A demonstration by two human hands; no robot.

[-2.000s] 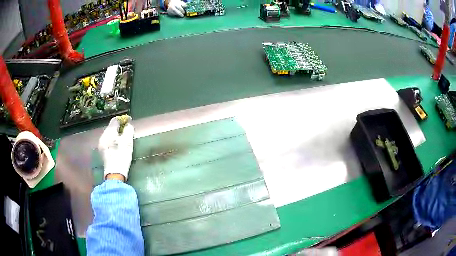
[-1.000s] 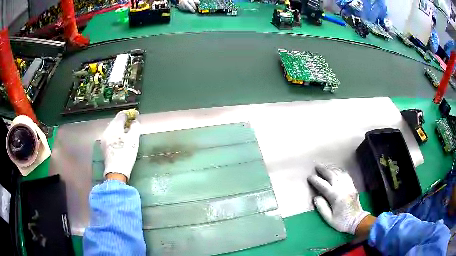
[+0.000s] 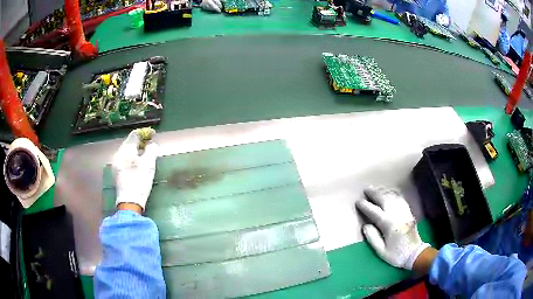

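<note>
My left hand (image 3: 135,169), in an off-white knit glove, lies over the upper left corner of the green work mat (image 3: 234,204). Its fingertips are closed around a small yellow-green piece (image 3: 145,137), near the front edge of the solder pallet. The black pallet (image 3: 120,96) lies flat on the belt and holds a board with a white heatsink and yellow components. My left fingers do not visibly touch it. My right hand (image 3: 391,228), gloved, rests palm down on the metal plate right of the mat, fingers slightly apart, holding nothing visible.
A green circuit board (image 3: 357,76) lies underside up on the dark belt (image 3: 245,76). A deep black bin (image 3: 453,193) with greenish pieces stands right. A shallow black tray (image 3: 52,257) with bits and a round dark item (image 3: 23,169) are left. Red posts (image 3: 14,105) rise beside the belt.
My right hand has come into view from the right and rests on the metal plate. My left hand stays near the pallet with the small piece. The view has shifted slightly.
</note>
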